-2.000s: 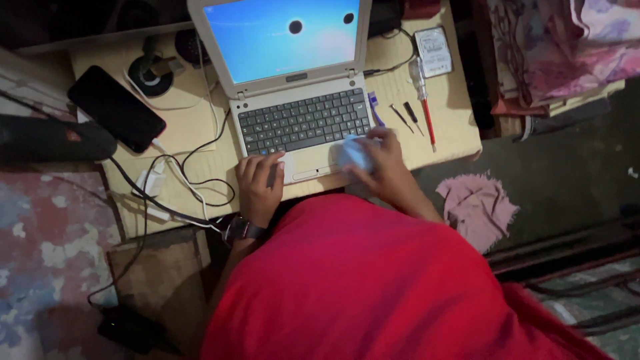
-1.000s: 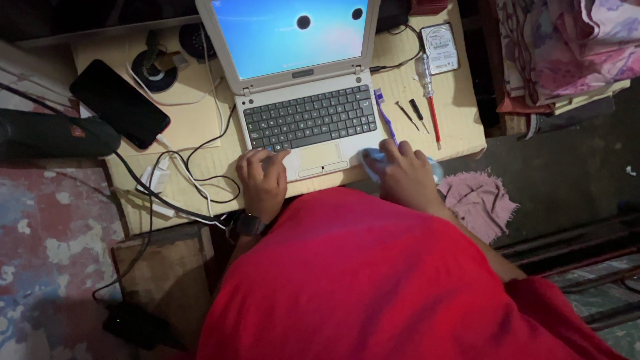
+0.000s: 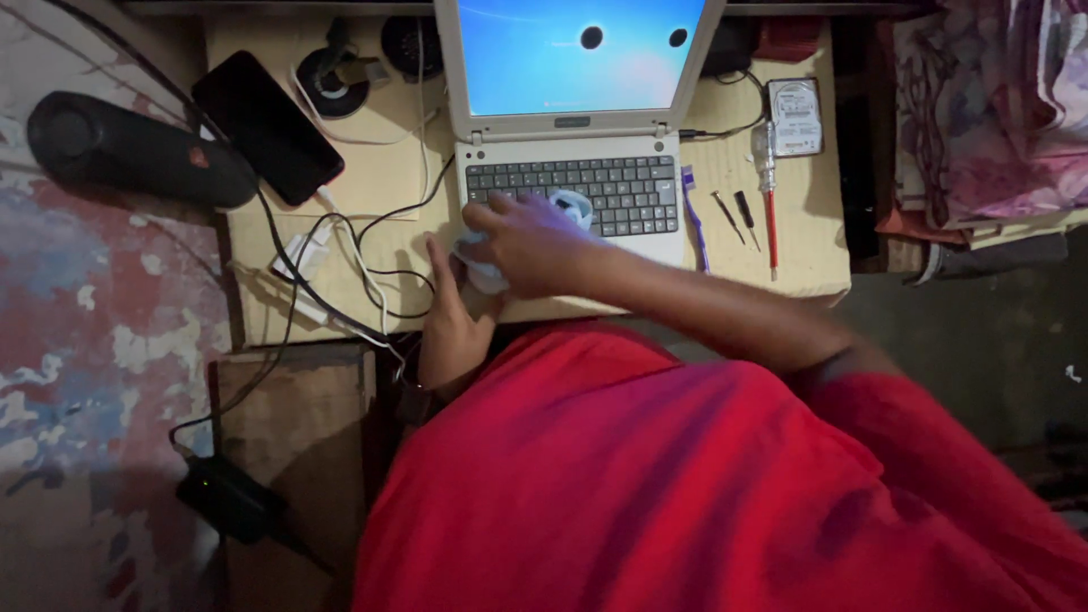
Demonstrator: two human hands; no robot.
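A small white laptop lies open on the wooden table, its screen lit blue with dark round spots. My right hand is over the left part of the keyboard and palm rest, gripping a light blue cloth that shows at its fingers and below them. Beside the laptop's front left corner is my left hand, thumb and fingers apart, holding nothing that shows. Right of the laptop lie a purple toothbrush, two small screwdrivers, a long red-shafted screwdriver and a hard drive.
Left of the laptop are a smartphone, a dark cylindrical speaker, tangled cables and a white plug. A black power adapter rests on a wooden surface below. Folded fabric is at the right, beyond the table.
My right hand has moved left with the cloth, from the laptop's front right corner to its left side. My left hand has shifted off the palm rest to the laptop's left edge.
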